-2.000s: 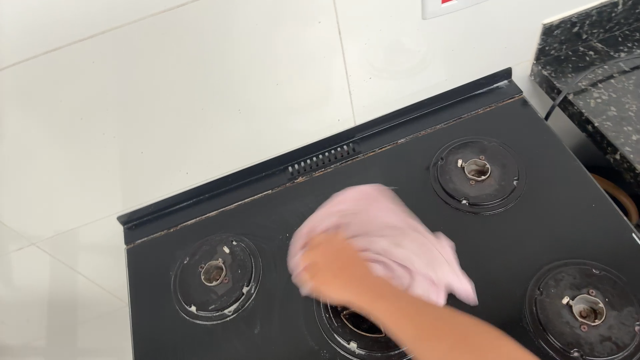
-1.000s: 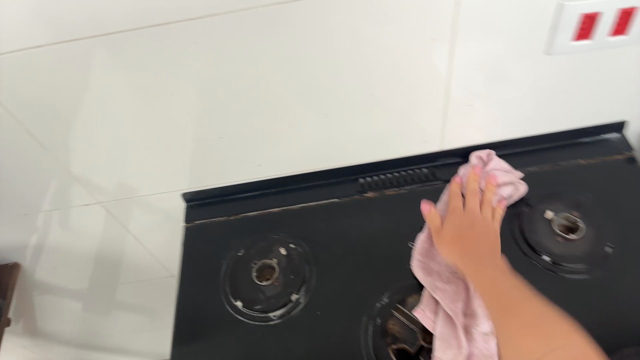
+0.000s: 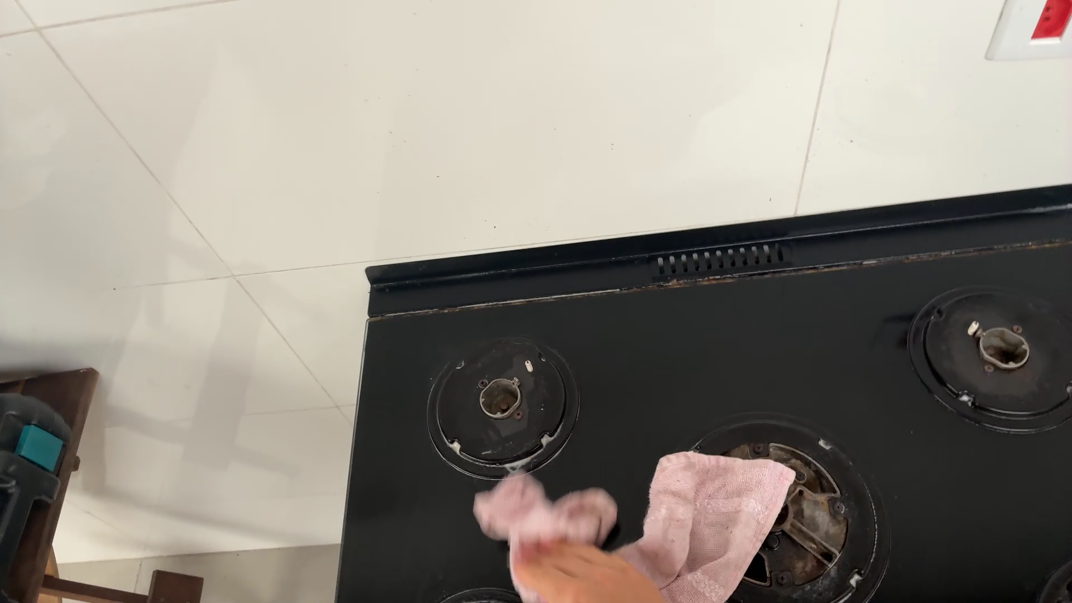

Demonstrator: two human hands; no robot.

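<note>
At the bottom of the view, my right hand [image 3: 582,574] is closed on a pink cloth [image 3: 712,523], blurred where the fingers grip it. One bunched end of the cloth lies just below the back left burner base [image 3: 502,406]. Its other end drapes over the left part of the large centre burner [image 3: 808,519]. All of this is on the black stovetop [image 3: 712,360], whose burners have no caps or grates on them. My left hand is not in view.
A raised black rim with vent slots [image 3: 720,260] runs along the tiled wall. Another burner base [image 3: 1001,347] is at the back right. A wooden piece of furniture [image 3: 63,469] holding a dark and teal object stands at the far left. A wall socket [image 3: 1026,29] is top right.
My right hand and the cloth have moved from beside the back right burner to the front left part of the stovetop. The view has shifted, showing the wooden furniture more fully.
</note>
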